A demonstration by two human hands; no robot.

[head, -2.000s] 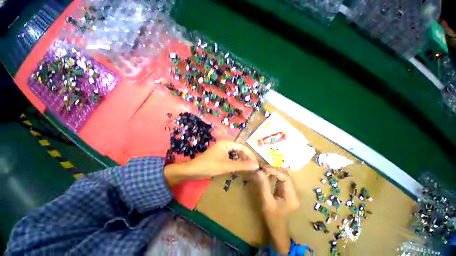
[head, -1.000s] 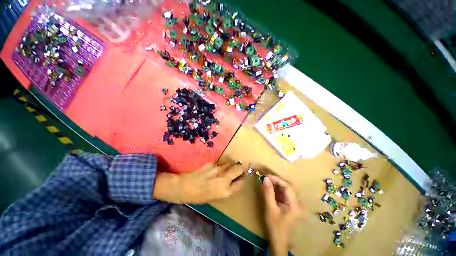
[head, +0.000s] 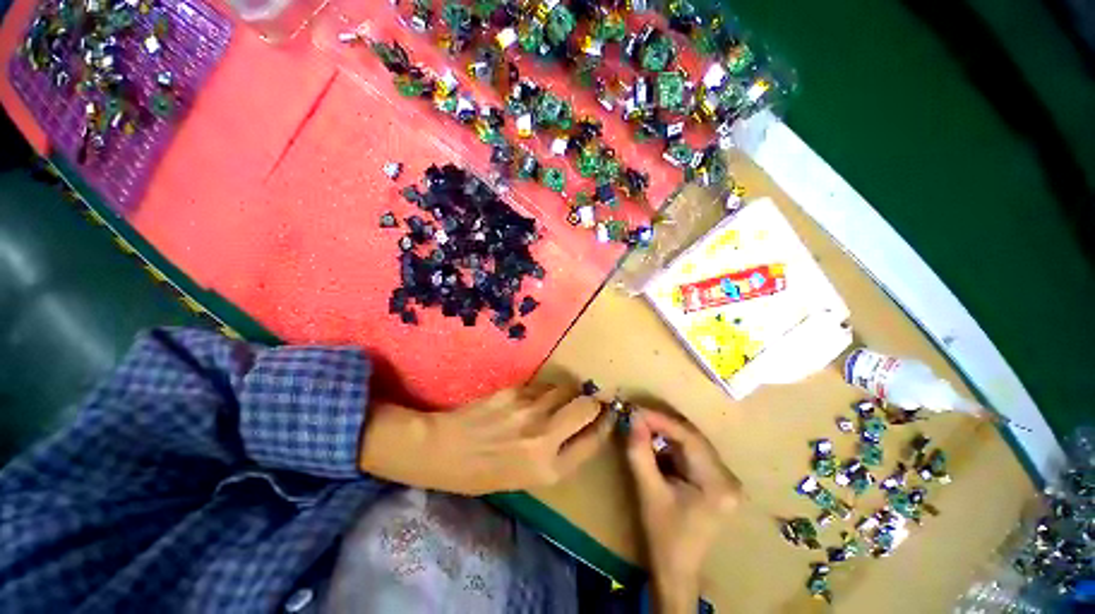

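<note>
My left hand (head: pixel 498 440) and my right hand (head: pixel 682 494) meet fingertip to fingertip over the tan board (head: pixel 745 462). A tiny board module (head: pixel 621 411) with dark, silver and yellowish bits is pinched between their fingertips; its details are too small to tell. A small black part (head: pixel 590 387) shows at my left fingertips. A silvery bit (head: pixel 659 444) shows at my right fingers. A heap of black parts (head: pixel 462 254) lies on the red mat (head: pixel 282 240). Finished-looking or loose modules (head: pixel 867 477) lie scattered right of my right hand.
Many green and silver modules (head: pixel 588 90) lie on clear plastic at the top. A purple tray (head: pixel 144 150) holds mixed parts at upper left. A white card (head: pixel 751 300) and small white bottle (head: pixel 907 381) lie beyond my hands. More parts fill plastic at the right edge.
The view has shifted and moved closer to the board. My fingertips, apart one second ago, now meet at the tiny module. The left hand has moved off the black heap's near edge since two seconds ago.
</note>
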